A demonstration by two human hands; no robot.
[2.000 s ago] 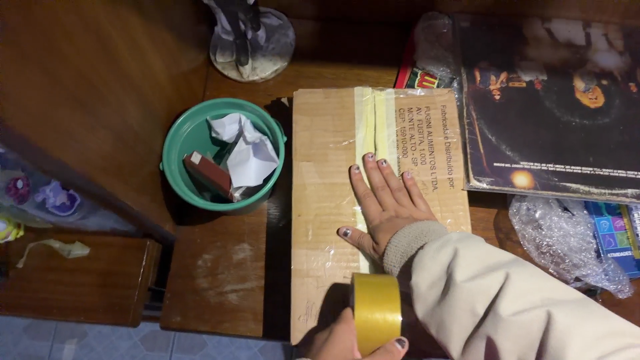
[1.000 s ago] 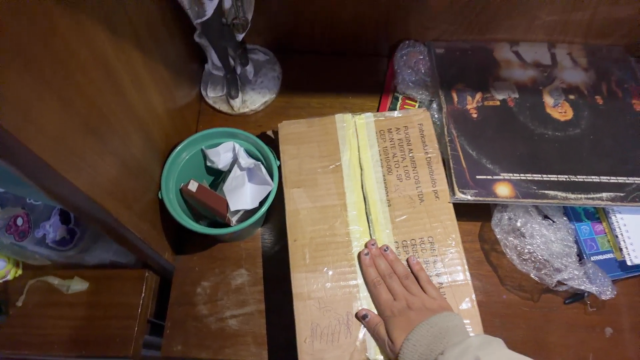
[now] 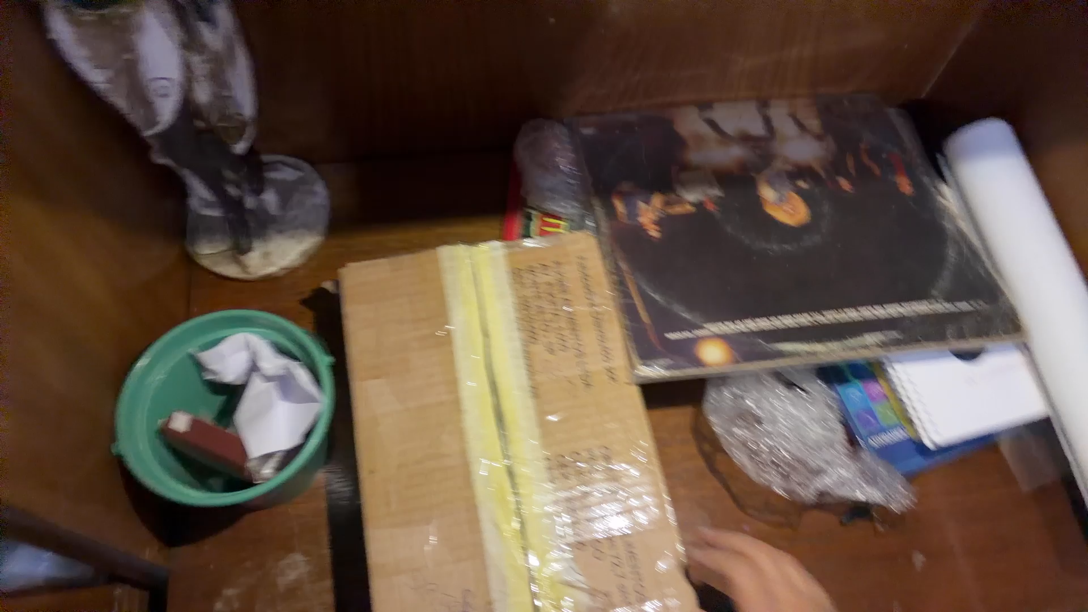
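Note:
A closed cardboard box point(image 3: 416, 408) lies lengthwise, with yellowish tape along its top seam, clear shiny tape and printed writing. My right hand point(image 3: 756, 569) is at the lower right, its blurred fingertips at the box's right edge; whether they grip it is unclear, and the thumb and palm are not shown. My left hand is out of view. Left of the box stands a green plastic bucket point(image 3: 132, 382) holding crumpled white paper point(image 3: 276, 404) and a small dark red box point(image 3: 204, 446).
Behind the bucket stands a figurine on a round base point(image 3: 259, 221). Right of the box are a record sleeve point(image 3: 807, 255), crumpled bubble wrap point(image 3: 790, 442), a spiral notepad point(image 3: 969, 395) and a white roll point(image 3: 1020, 238). Brown wooden walls rise at the left and back.
My right hand has moved off the box top to its right side. The yellow tape roll and my left hand, seen two seconds ago, are out of view. The view has shifted.

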